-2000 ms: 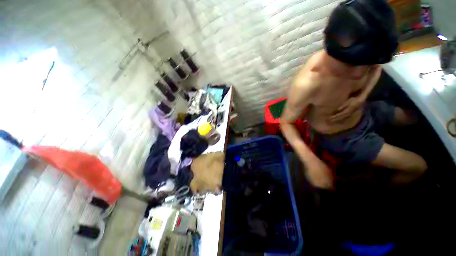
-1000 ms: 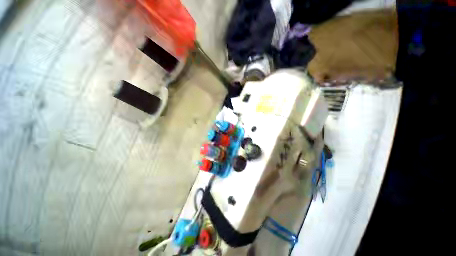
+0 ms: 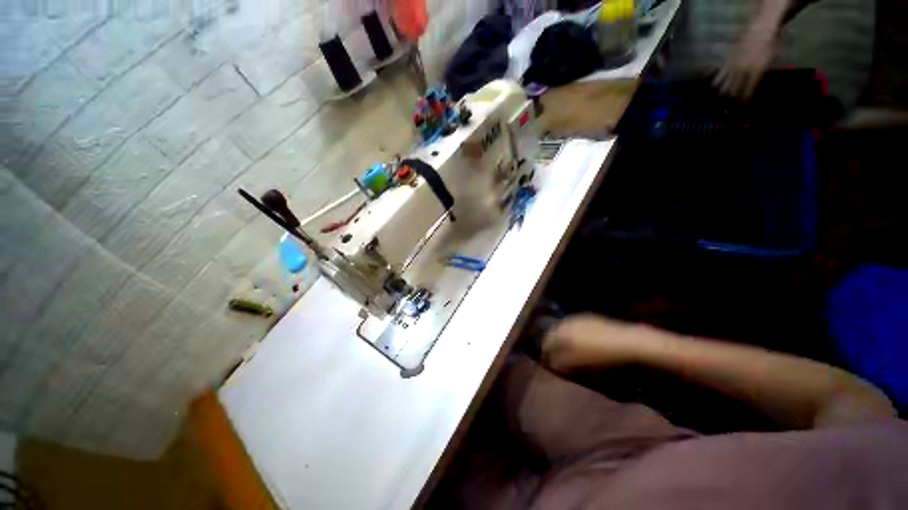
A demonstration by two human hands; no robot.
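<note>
My right hand (image 3: 572, 344) is at the front edge of the white sewing table (image 3: 334, 413), beside my knee. It is blurred, with something dark at its fingers, and I cannot tell whether it holds it. My left hand is out of the picture. The cream sewing machine (image 3: 453, 164) stands on the table with its needle end (image 3: 403, 309) towards the lower left. Small blue snips (image 3: 466, 263) lie on the machine bed. Another blue-handled tool (image 3: 523, 204) lies by the machine body.
A dark blue basket (image 3: 811, 189) stands beyond the table, with another person's hand (image 3: 747, 70) above it. Dark cloths (image 3: 563, 55) and a yellow-lidded jar (image 3: 617, 25) are at the far table end. Black thread cones (image 3: 340, 64) stand by the brick wall (image 3: 129, 199).
The view has swung down and back from the far table end to the needle end and my lap. My right arm has come into view. The other person's hand is now above the basket.
</note>
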